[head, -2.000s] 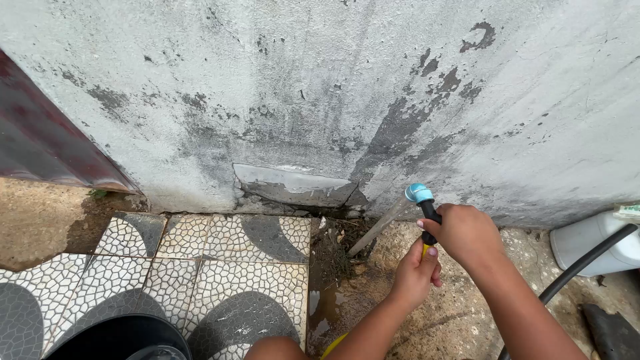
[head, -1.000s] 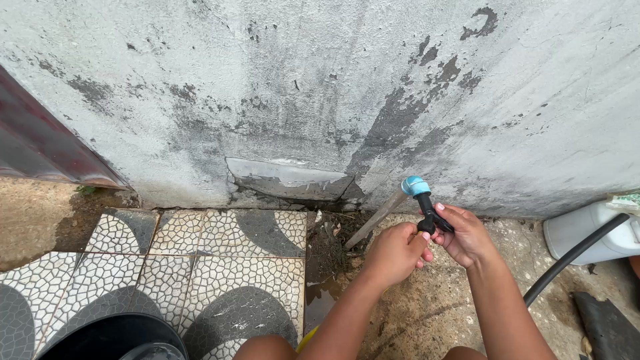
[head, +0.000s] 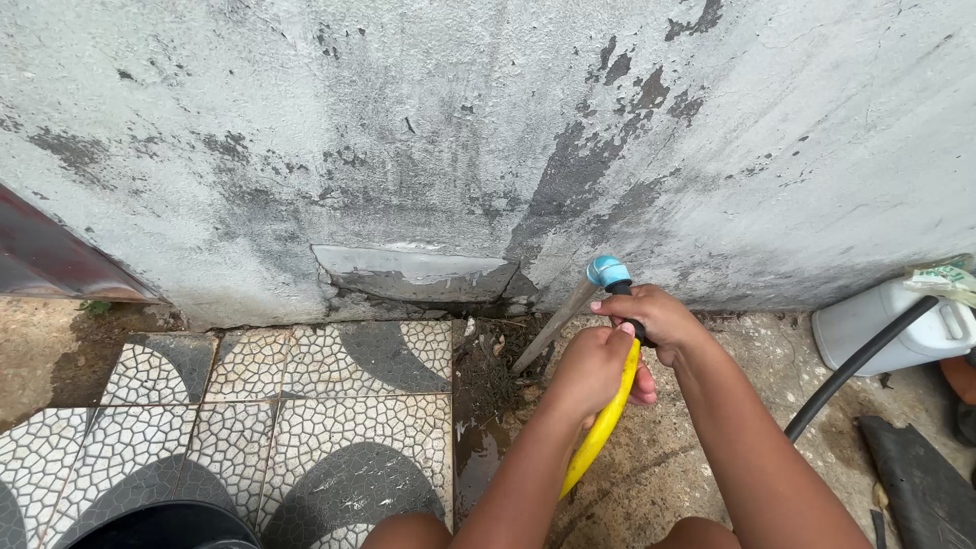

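A light blue elbow fitting [head: 608, 271] tops a black tap or hose connector [head: 621, 289] in front of the wall. From its left side a pipe or a stream of water [head: 555, 326] slants down to the wet soil; which of the two is hard to tell. My right hand [head: 659, 319] is closed around the black connector. Just below it my left hand [head: 591, 374] grips the end of a yellow hose [head: 606, 431], which meets the connector and runs down between my forearms.
A stained wall [head: 427, 152] stands ahead. Patterned tiles [head: 366, 427] lie at left, with a black bucket [head: 164, 526] at the bottom edge. At right are a white plastic jug [head: 884, 328], a black hose [head: 854, 364] and a dark flat piece [head: 919, 480].
The yellow hose now shows plainly below my left hand, up against the black connector; one second ago its end was not visible there. My right hand has moved over the connector.
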